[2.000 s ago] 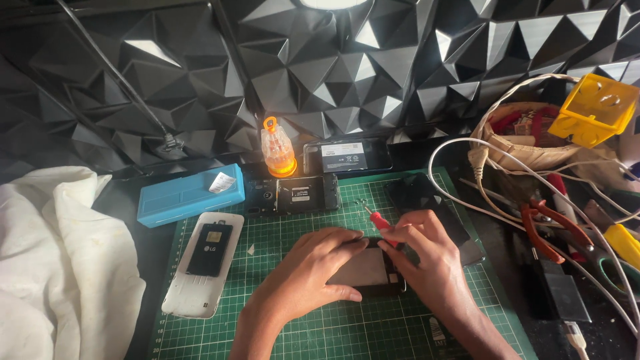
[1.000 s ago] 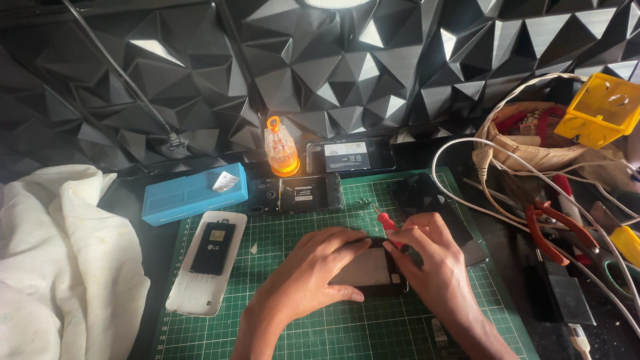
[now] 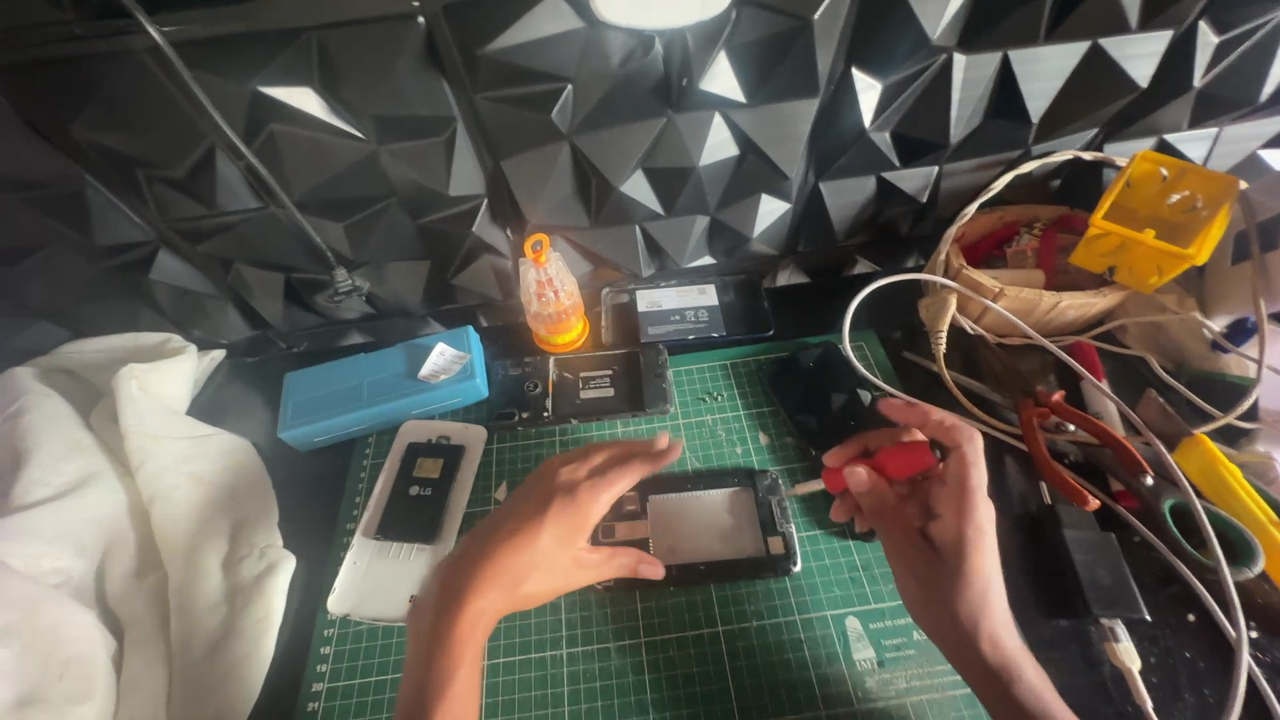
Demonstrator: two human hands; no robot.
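An opened smartphone body [image 3: 705,525] lies on the green cutting mat [image 3: 760,650], its metal battery bay facing up. My left hand [image 3: 560,520] rests over its left end, thumb at the lower edge and fingers spread above it. In my right hand [image 3: 920,500] is a small screwdriver with a red handle [image 3: 890,465], its tip pointing at the phone's upper right corner. Left of my left hand, a phone battery [image 3: 418,492] lies on a white phone back cover [image 3: 375,580]. Tiny screws [image 3: 712,398] sit on the mat above the phone.
Behind are another phone body [image 3: 610,385], a phone with its battery showing [image 3: 680,312], a screwdriver bit case [image 3: 553,300] and a blue box [image 3: 380,385]. A dark panel [image 3: 820,395], pliers [image 3: 1085,430], cables and a wicker basket [image 3: 1040,300] are right. White cloth [image 3: 130,520] lies left.
The fingers of my left hand have opened away from the phone's upper edge. My right hand has moved right and tipped the screwdriver over, its tip now pointing left toward the phone.
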